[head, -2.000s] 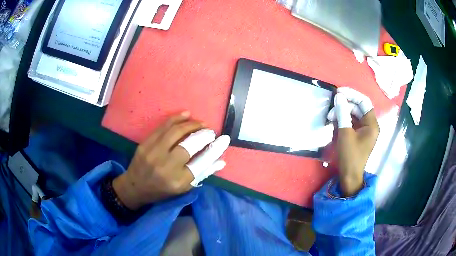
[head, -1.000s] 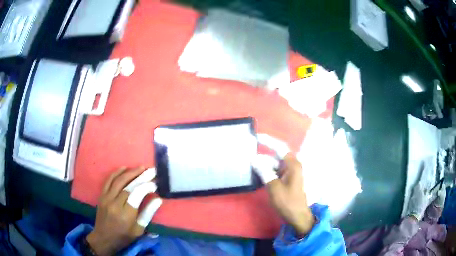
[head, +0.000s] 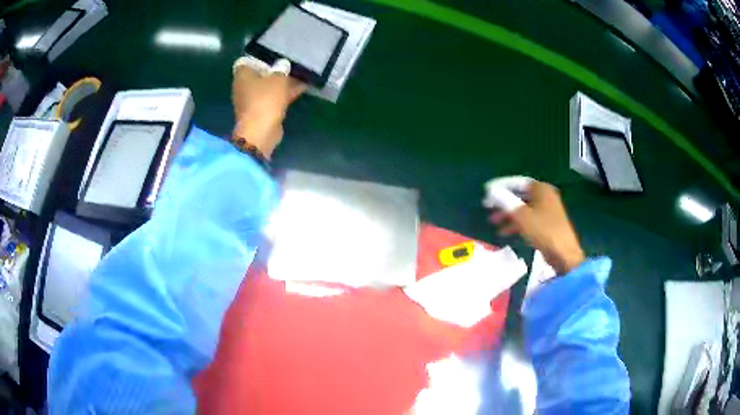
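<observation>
My left hand (head: 264, 93), with white finger cots, reaches to the far side and grips the near edge of a dark-framed tablet (head: 302, 40). The tablet lies tilted over a white retail box (head: 354, 40); whether it rests on the box I cannot tell. My right hand (head: 535, 217), slightly blurred with white finger cots, is over the green bench right of the mat. Its fingers are bunched; whether they hold anything I cannot tell.
A shiny greyish film stack (head: 389, 235) lies at the far edge of the red mat (head: 300, 357), near white crumpled paper (head: 466, 292) and a small yellow item (head: 456, 254). Boxes with tablets stand left (head: 130, 162) and right (head: 614, 158). An orange tape roll (head: 79, 99) lies far left.
The view has shifted towards the far bench. Both hands have left the mat's middle; the left reached far forward to the box, the right moved beyond the crumpled paper. The mat's middle no longer holds the tablet.
</observation>
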